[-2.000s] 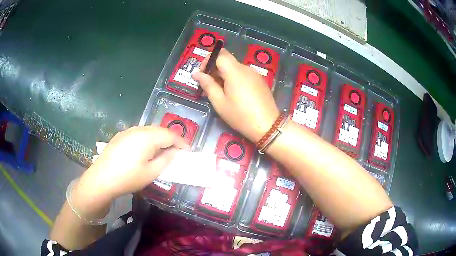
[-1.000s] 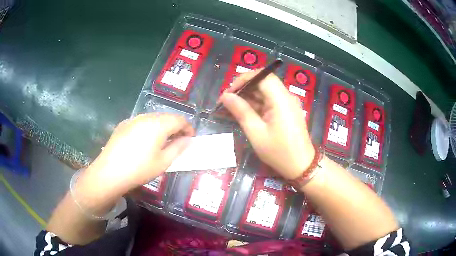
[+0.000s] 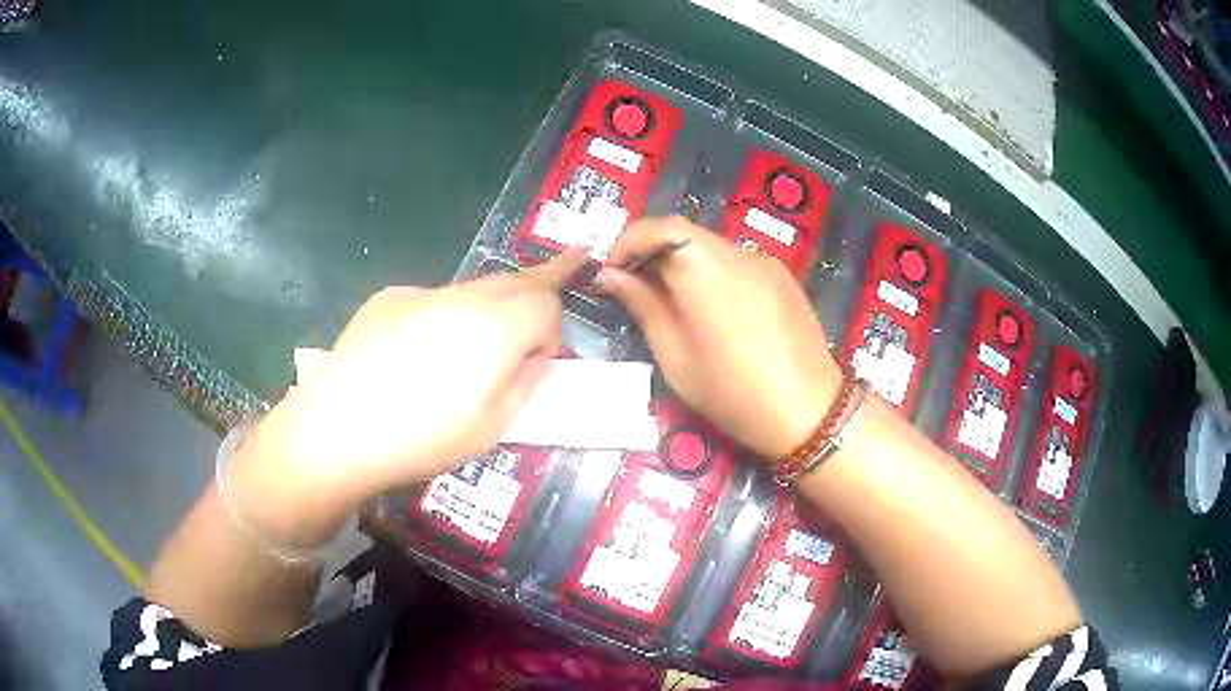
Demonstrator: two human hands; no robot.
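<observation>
My left hand holds a blank white strip over the clear tray; its index finger points out toward my right fingertips. My right hand holds a thin dark pen-like tool between thumb and fingers, near the lower end of the top-left red unit. The tool's tip is too small and blurred to tell. Red units with white printed labels and dark rings lie in two rows in the clear tray; my hands cover parts of some.
The tray lies on a shiny dark green mat. A pale raised edge runs behind it. At the right are a white round base and a dark flat object. Grey floor with a yellow line shows lower left.
My right hand was over the top-left unit, then drew back toward the strip; now it is by that unit's lower end. My left index finger has extended toward it. The view has shifted.
</observation>
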